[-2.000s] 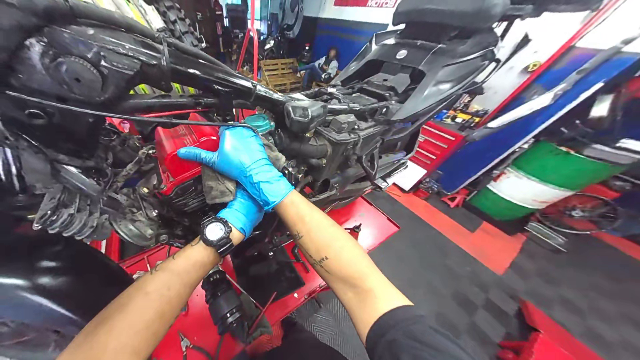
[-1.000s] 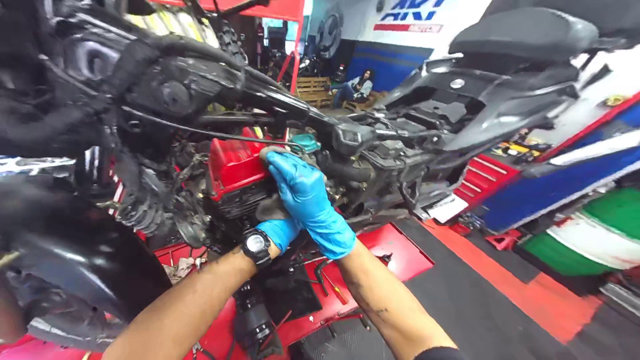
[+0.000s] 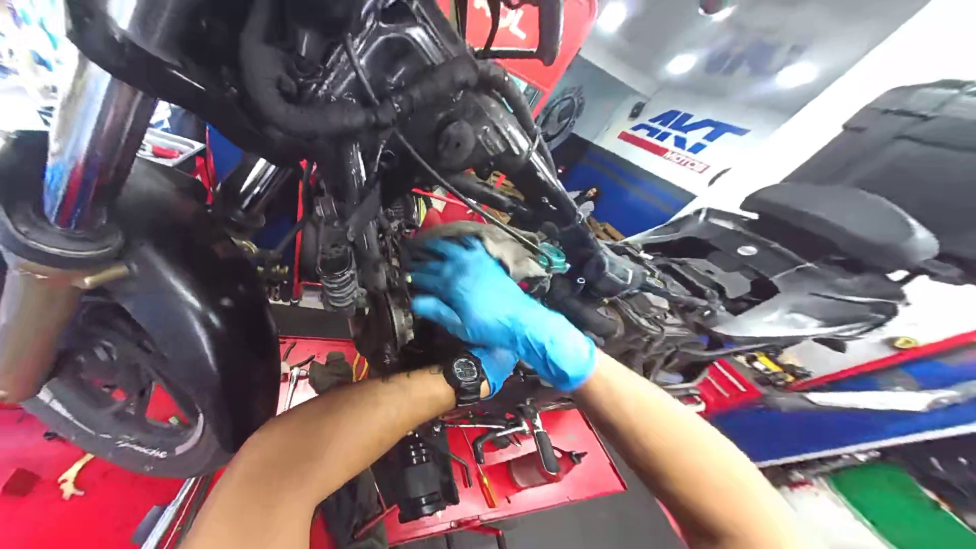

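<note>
My right hand [image 3: 488, 297], in a blue glove, lies over the motorcycle's engine area with its fingers spread and blurred. Just above its fingers a greyish cloth [image 3: 496, 248] covers part of the engine; whether the fingers grip it cannot be made out. Beneath the right hand and wrist is my left hand [image 3: 497, 366], also gloved in blue, mostly hidden, with a black watch [image 3: 464, 374] on its wrist. The black motorcycle frame [image 3: 496, 137] slants above both hands. A teal part [image 3: 553, 259] sits right of the cloth.
The front wheel [image 3: 130, 396] and a chrome fork tube [image 3: 95, 145] stand at left. Below, a red work stand [image 3: 549, 488] bears a ratchet-like tool, a screwdriver and other tools. The black seat [image 3: 839, 221] is at right. A person [image 3: 585, 200] sits in the background.
The view has swung toward the front wheel. Cloth now covers the area of the red engine cover seen earlier. My right hand's fingers have spread across the engine area.
</note>
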